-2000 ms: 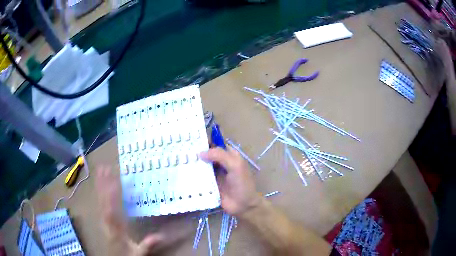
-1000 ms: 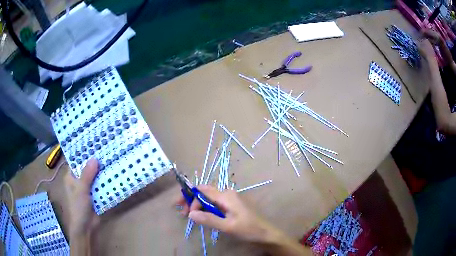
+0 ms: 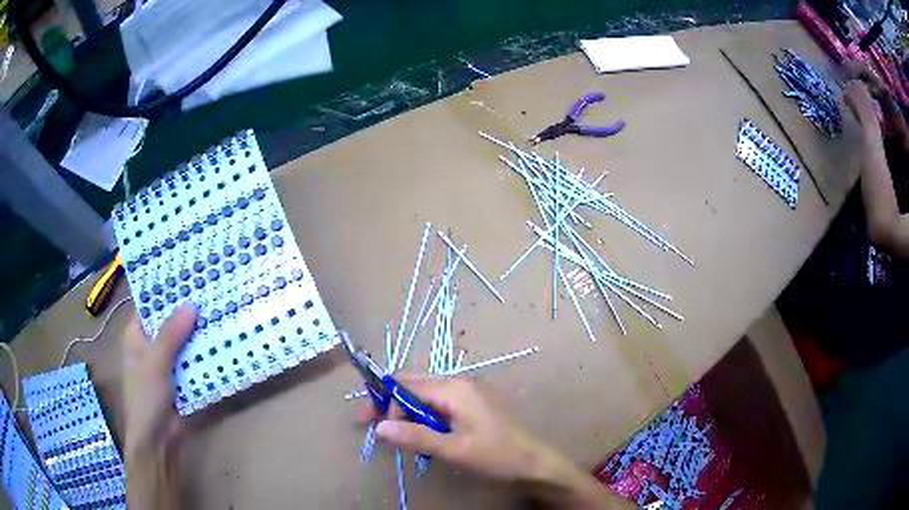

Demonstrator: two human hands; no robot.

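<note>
A pale blue-white circuit board panel [image 3: 224,269] with rows of dark dots is held tilted over the left of the bench. My left hand [image 3: 154,383] grips its lower left edge, thumb on its face. My right hand [image 3: 454,423] holds blue-handled cutters [image 3: 414,406], whose dark jaws are at the panel's lower right corner. Whether the jaws are closed on it is too small to tell. Thin white edge strips [image 3: 444,309] lie crossed beside the cutters, some partly hidden by my right hand. More strips [image 3: 573,224] lie further right.
Purple-handled cutters [image 3: 578,122] and a white pad [image 3: 634,54] lie at the back. More panels [image 3: 75,438] lie lower left, near a yellow-black screwdriver [image 3: 103,287]. A red-lined box [image 3: 743,428] holds small boards. Another person's arm [image 3: 877,179] is at right, near a small panel [image 3: 767,162].
The panel has turned from its plain face to its dotted face. My left hand now grips it, and my right hand has brought the cutters to its corner. Over the last second they barely moved.
</note>
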